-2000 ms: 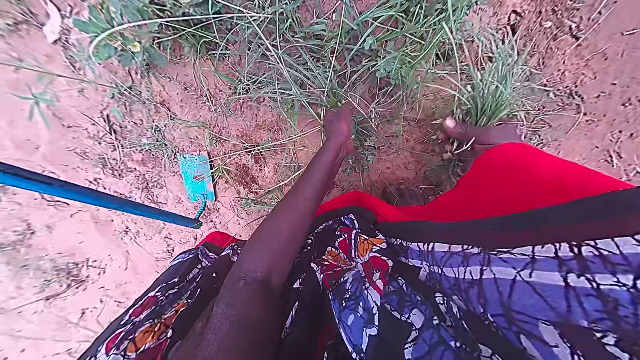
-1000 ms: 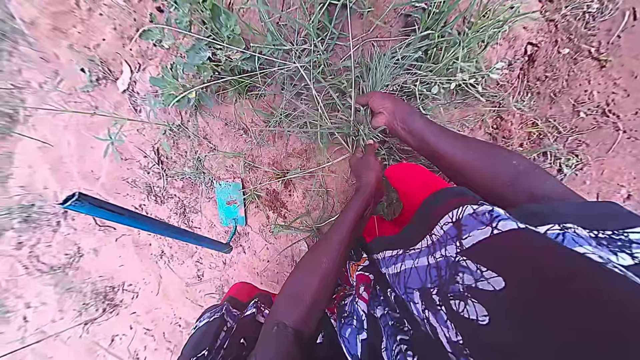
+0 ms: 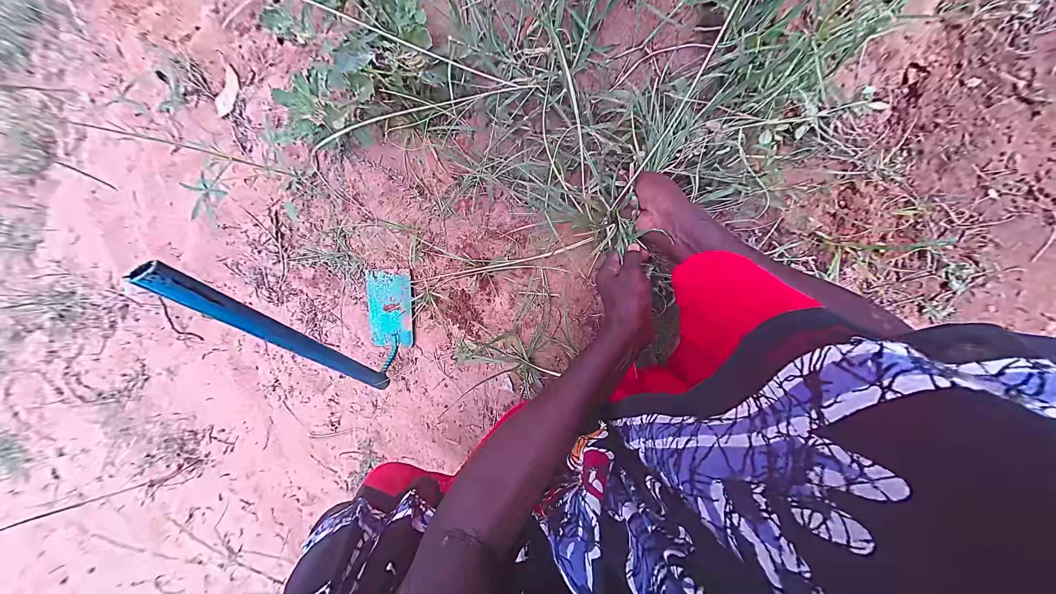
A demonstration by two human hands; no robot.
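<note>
My left hand point(image 3: 625, 297) is closed around the lower stems of a grass tuft point(image 3: 615, 210), close to the ground. Just above and to the right, my right hand point(image 3: 664, 210) grips the same tuft, its fingers partly hidden by the blades. Off to the left, a hoe with a blue metal tube handle point(image 3: 264, 326) and a turquoise blade point(image 3: 389, 309) lies by the grass; a bent metal rod joins blade and handle.
Green grass point(image 3: 767, 66) and a broad-leaved weed point(image 3: 330, 91) grow along the top. Reddish sandy soil point(image 3: 165, 429) surrounds them. A patterned cloth with a red border point(image 3: 734, 305) covers my knees. A dry leaf point(image 3: 227, 89) lies at upper left.
My right hand has moved left from a grass clump at the right to the tuft beside my left hand. The view has shifted.
</note>
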